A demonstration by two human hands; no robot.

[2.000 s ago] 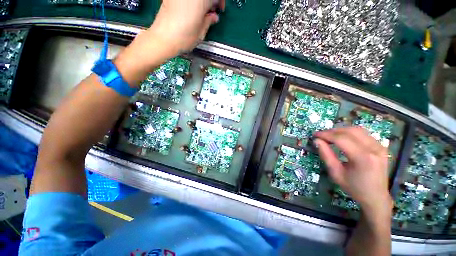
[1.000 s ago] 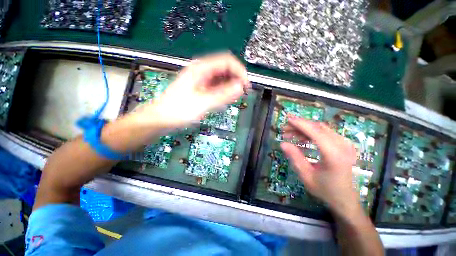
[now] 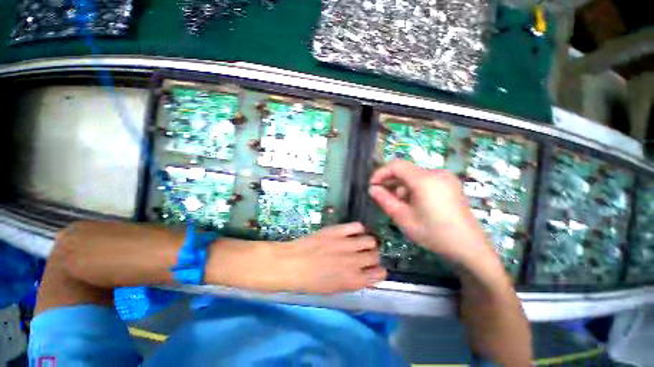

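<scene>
Green circuit boards [image 3: 294, 136] sit four to a carrier [image 3: 246, 154]. My left hand [image 3: 333, 259] lies palm down across the lower edge of the carriers, by the dark bars between two of them. Its fingertips point right and what is under them is hidden. My right hand [image 3: 427, 211] is over the left boards of the right carrier, thumb and index finger close together near the dark bar. Any tiny part between them is too small to tell. It hides much of the lower left board.
A silver component pile [image 3: 405, 39] lies on the green mat [image 3: 287, 39] beyond the pale rail [image 3: 237, 69]. A dark scatter [image 3: 215, 13] and a dark glittering heap [image 3: 72, 18] lie farther left. A blue cord hangs over the left carrier's edge. More carriers stand at right.
My left hand has come down from above the left carrier to the near edge by the dark bars. My right hand has shifted slightly left, its thumb and index finger now closer together.
</scene>
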